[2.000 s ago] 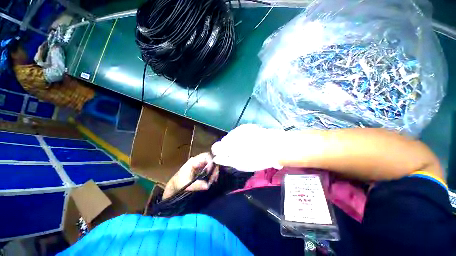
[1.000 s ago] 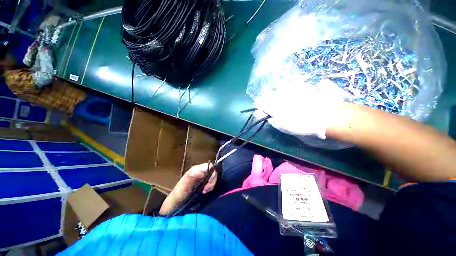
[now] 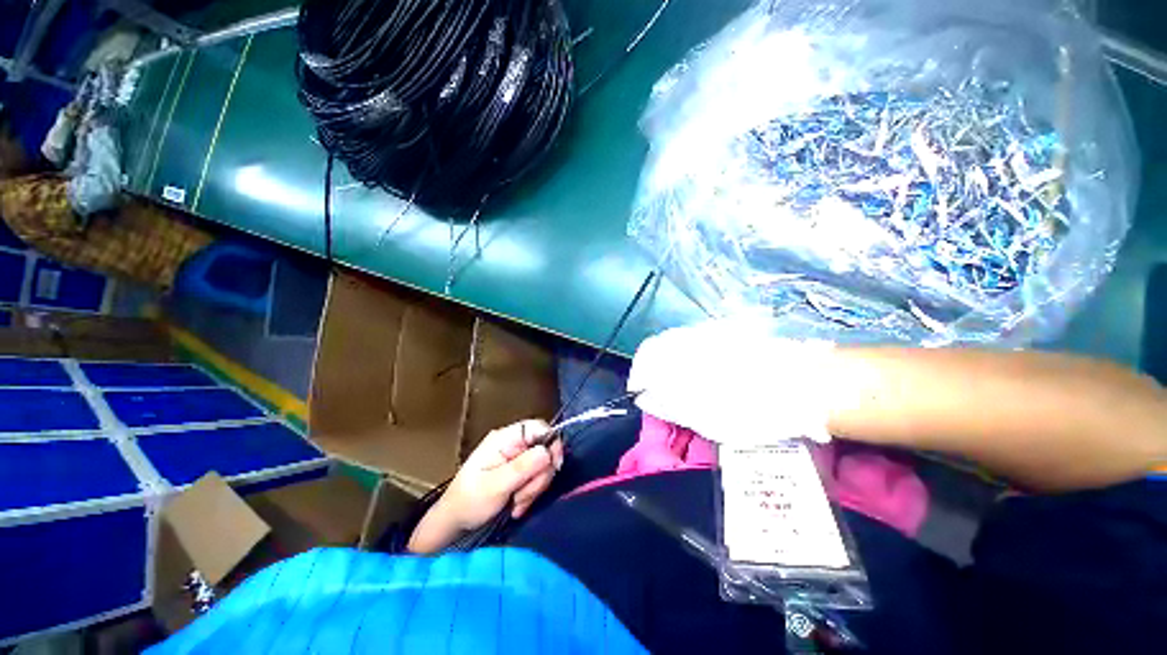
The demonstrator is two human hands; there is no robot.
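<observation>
My bare left hand [image 3: 493, 480] is closed on black cables [image 3: 609, 339] over my lap. One cable slants up to the bench edge, and a pale-tipped end points towards the glove. My right hand [image 3: 732, 384], in a white glove, is just right of these ends. Its fingers are washed out by glare, so I cannot tell if they grip a cable. A large black cable coil [image 3: 442, 109] lies on the green bench [image 3: 275, 192]. A clear plastic bag [image 3: 678, 166] holds a heap of blue, white and silvery slivers [image 3: 921, 192].
An open brown carton [image 3: 384, 371] stands below the bench edge, with a smaller carton [image 3: 230, 531] lower left. Blue crates [image 3: 77, 473] are at the left. A person's patterned sleeve [image 3: 109, 237] shows upper left. A badge holder [image 3: 783, 512] hangs over pink cloth [image 3: 883, 486].
My right hand went from beside my left hand up to the bag's near side with cable ends at its fingers, then came back down to the lap. My left hand kept its hold.
</observation>
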